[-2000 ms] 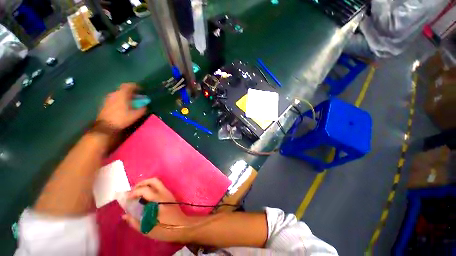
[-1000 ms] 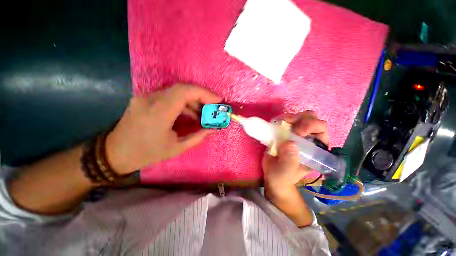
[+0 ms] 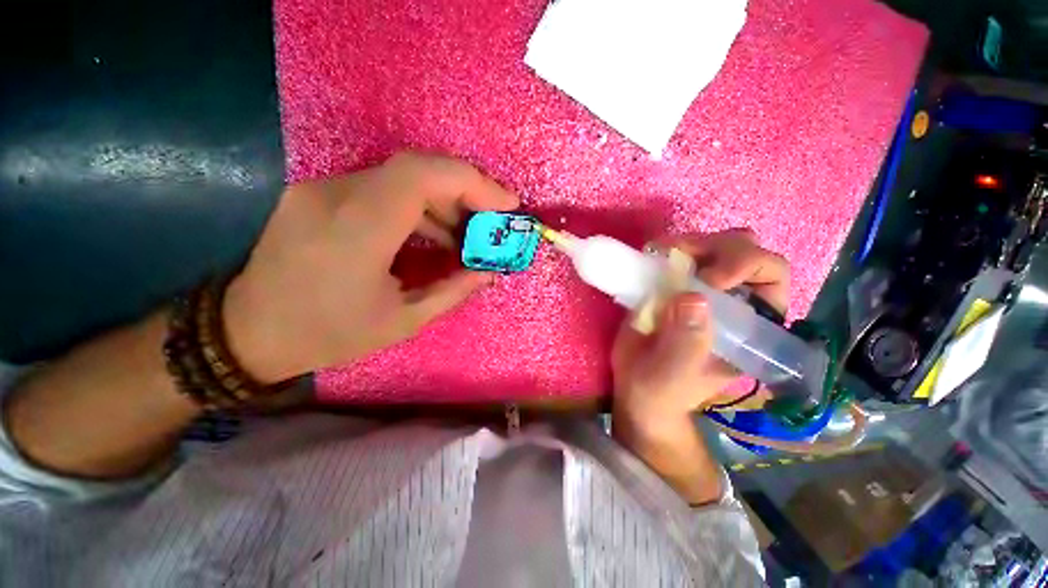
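My left hand (image 3: 345, 264) holds the teal housing (image 3: 496, 244) between thumb and fingers above the pink-red mat (image 3: 414, 103), its open side with small dark and silver parts facing up. My right hand (image 3: 684, 345) grips the glue syringe (image 3: 626, 273) like a pen, around its cream band (image 3: 667, 293). The yellowish needle (image 3: 549, 233) points left, its tip at the housing's upper right corner; whether it touches cannot be told. The green cap (image 3: 822, 373) is on the syringe's rear end. Some right fingers are hidden behind the syringe.
A white paper (image 3: 644, 69) lies on the mat's far part. At the right stand a black unit (image 3: 891, 348) with a red light and a yellow and white paper (image 3: 960, 350). A blue strip (image 3: 883, 195) lies beside the mat. An air hose (image 3: 845, 434) loops below the green cap.
Two seconds ago my left hand was reaching over the bench with a teal piece. Since one second ago, the housing and syringe sit slightly higher in view, and the needle is nearer the housing's upper right edge.
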